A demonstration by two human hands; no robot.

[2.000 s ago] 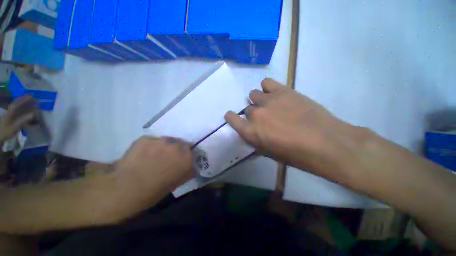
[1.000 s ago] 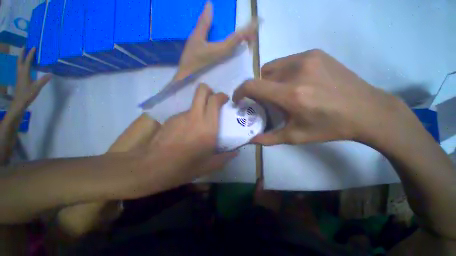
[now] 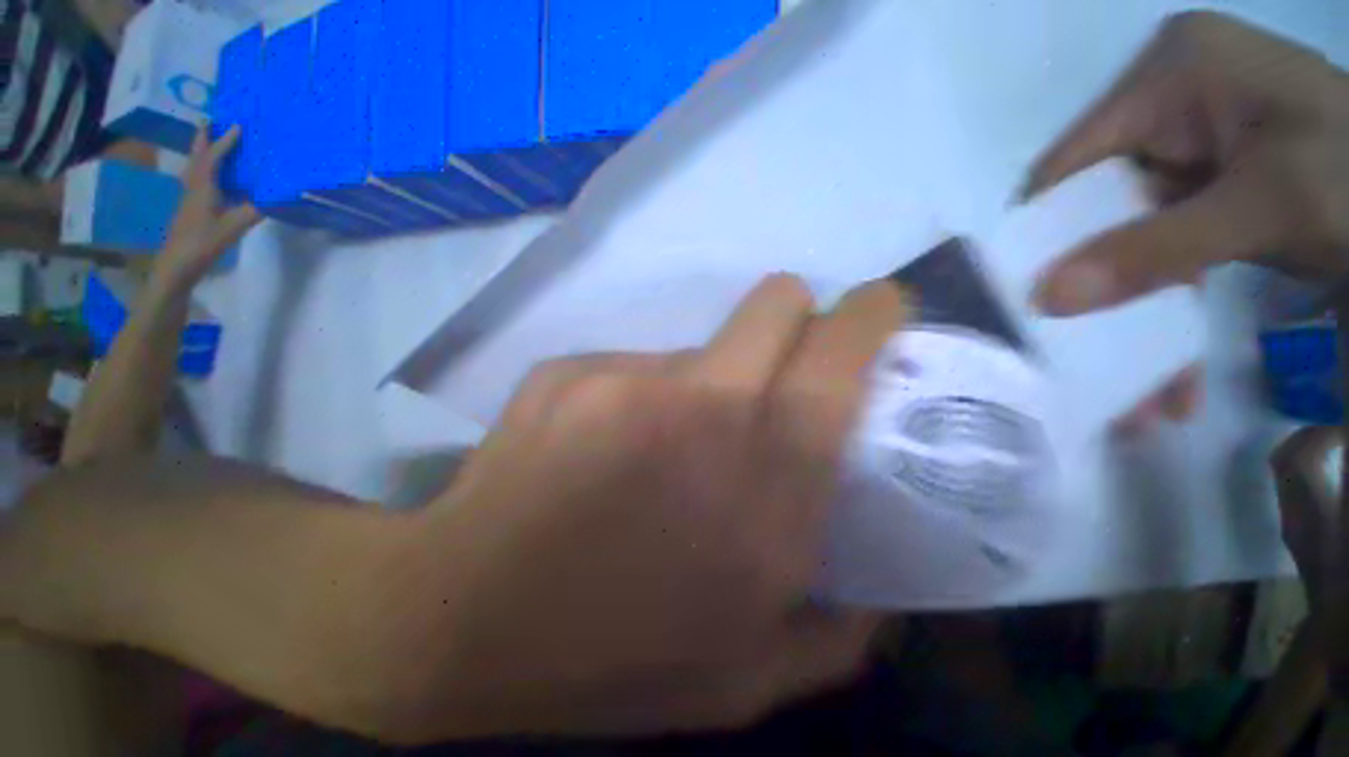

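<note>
A white oval appliance housing (image 3: pixel 962 459), with a round slotted grille near its end, is held up close to the camera, blurred. My left hand (image 3: pixel 666 503) grips it from the left with the fingers over its top side. A dark flat corner (image 3: pixel 962 289) shows just behind the housing; I cannot tell what it belongs to. My right hand (image 3: pixel 1198 178) is at the upper right, apart from the housing, with thumb and fingers spread and nothing in them. A white carton flap or sheet (image 3: pixel 548 318) with a grey edge lies behind my left hand.
Blue cartons (image 3: pixel 400 104) stand in a row at the upper left. Another person's hand (image 3: pixel 200 222) is at their left end. Lighter blue and white cartons (image 3: pixel 156 74) are at far left. A blue carton (image 3: pixel 1302 370) and blurred parts of a hand (image 3: pixel 1309 481) show at right.
The housing has come nearer the camera and shifted right in my left hand. My right hand has let go and moved up and right. The other person's hand over the flap has gone.
</note>
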